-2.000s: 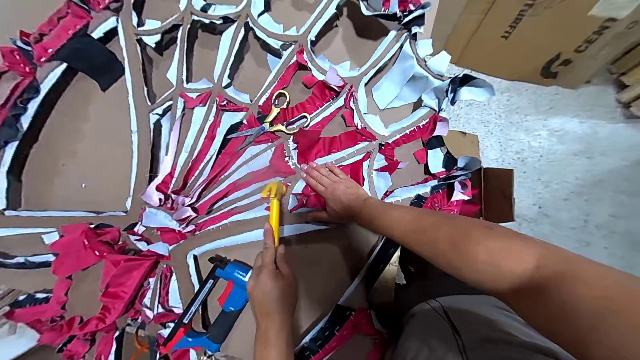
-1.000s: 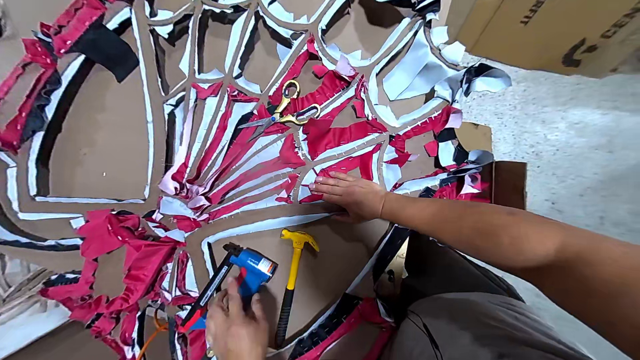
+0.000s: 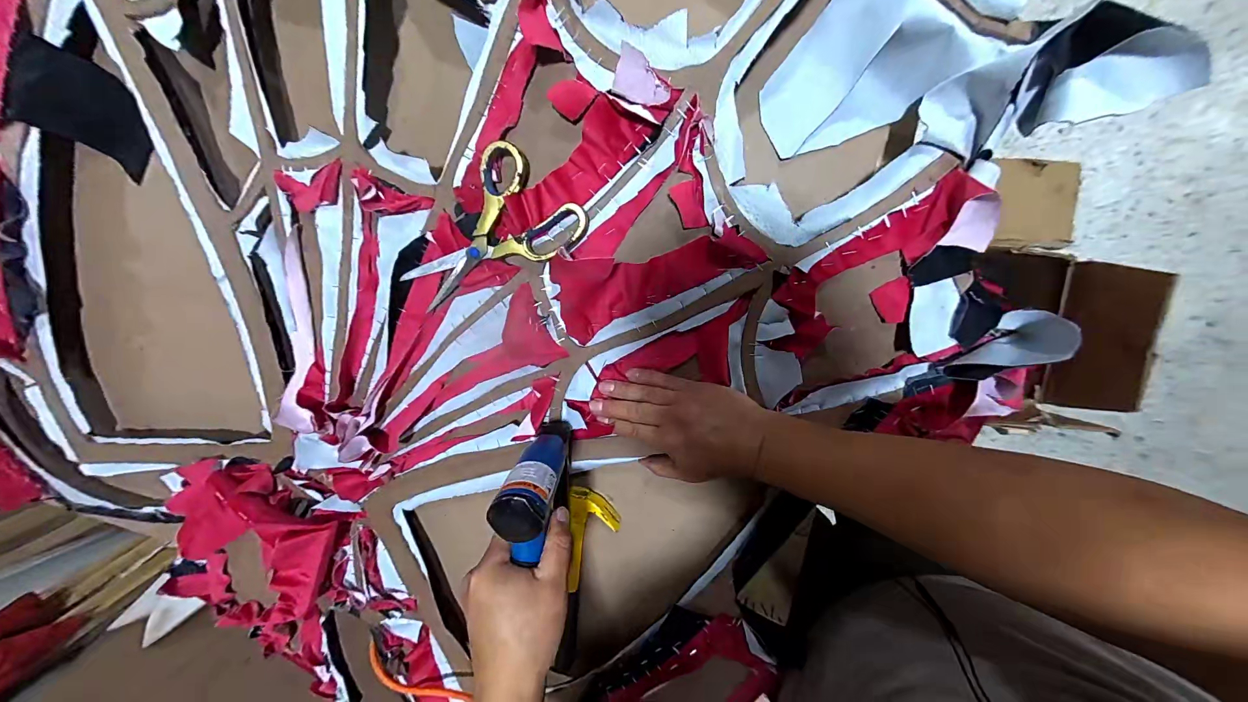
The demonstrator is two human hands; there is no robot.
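My left hand [image 3: 522, 595] grips a blue and black pneumatic stapler [image 3: 534, 492], its nose on a narrow brown strip of the frame at the edge of stapled red fabric [image 3: 634, 292]. To the right of the nose, my right hand [image 3: 682, 424] lies flat, fingers pressing red and white fabric against the frame. A yellow claw hammer [image 3: 591, 509] lies beside the stapler, its handle partly hidden by my left hand. Scissors with gold handles [image 3: 497, 219] rest spread on the red fabric above.
Cut-out frame panels edged in white strips [image 3: 175, 292] spread around. An orange air hose [image 3: 400, 682] runs along the bottom. Bunched red fabric [image 3: 273, 556] lies at lower left. An opened cardboard box [image 3: 1111, 331] stands at right on a speckled floor [image 3: 1170, 507].
My left hand has let go of the hammer, taken hold of the stapler and brought it up beside my right hand. My right hand stays on the fabric. The hammer now lies on the work.
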